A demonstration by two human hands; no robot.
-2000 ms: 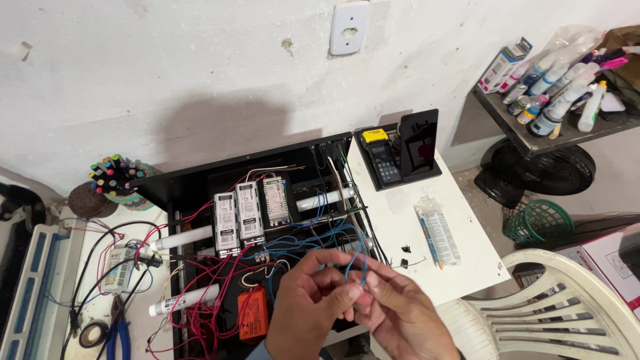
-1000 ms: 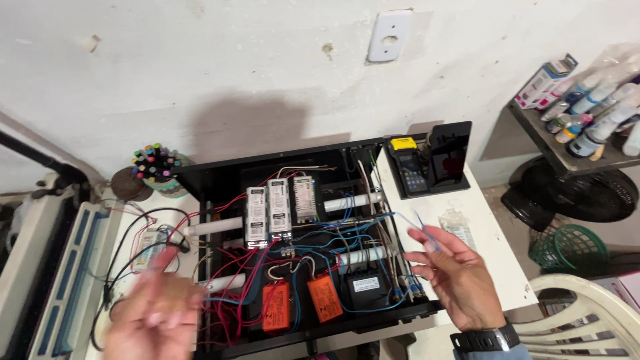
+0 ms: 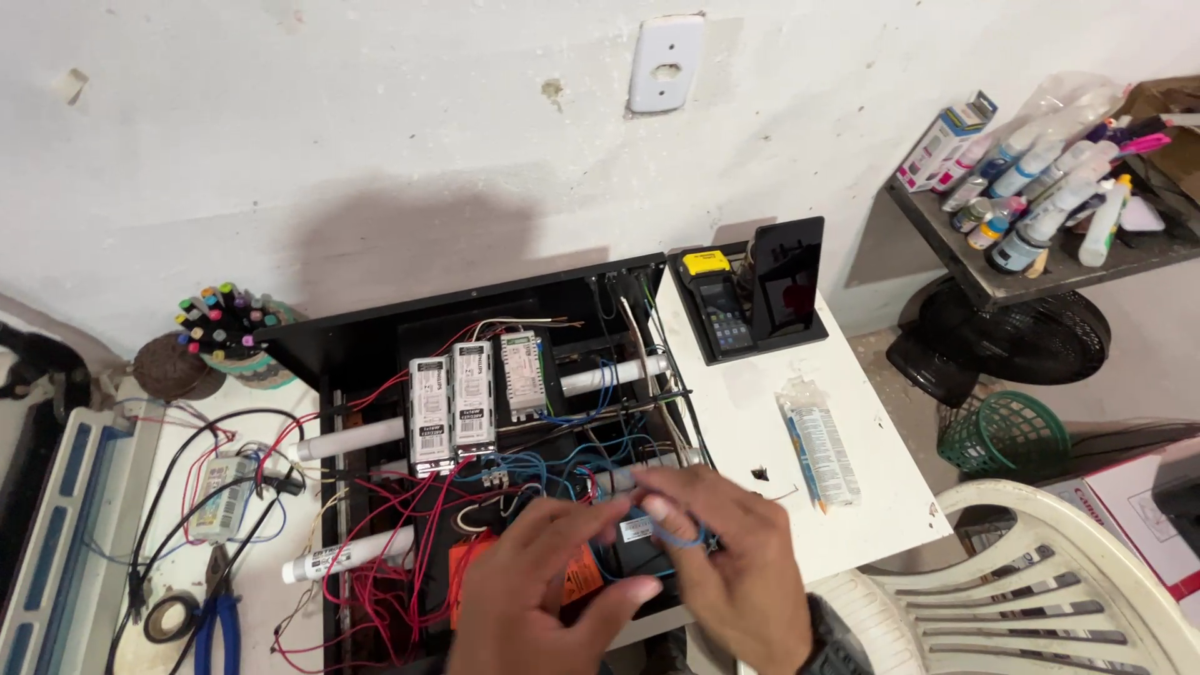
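My right hand point(image 3: 736, 558), with a dark watch on its wrist, pinches a blue wire point(image 3: 677, 538) between thumb and fingers. My left hand point(image 3: 553, 586) is beside it, thumb spread, its fingertips close to the right fingertips; whether it touches the wire is unclear. Both are over an open black case point(image 3: 469, 300) holding white ballasts point(image 3: 473, 394), orange modules point(image 3: 579, 577), white fluorescent tubes point(image 3: 361, 553) and tangled red wires point(image 3: 412, 525) and blue wires point(image 3: 553, 469). The hands cover part of the case.
At the left lie blue-handled pliers point(image 3: 217, 619), a roll of black tape point(image 3: 172, 618) and a small wired module point(image 3: 223, 497). A handheld terminal point(image 3: 722, 305) and a plastic packet point(image 3: 820, 450) are on the right of the white table point(image 3: 872, 469). A white plastic chair point(image 3: 1012, 581) stands at the lower right.
My hands were apart a second ago and have come together over the case. The left has moved right, towards the right hand.
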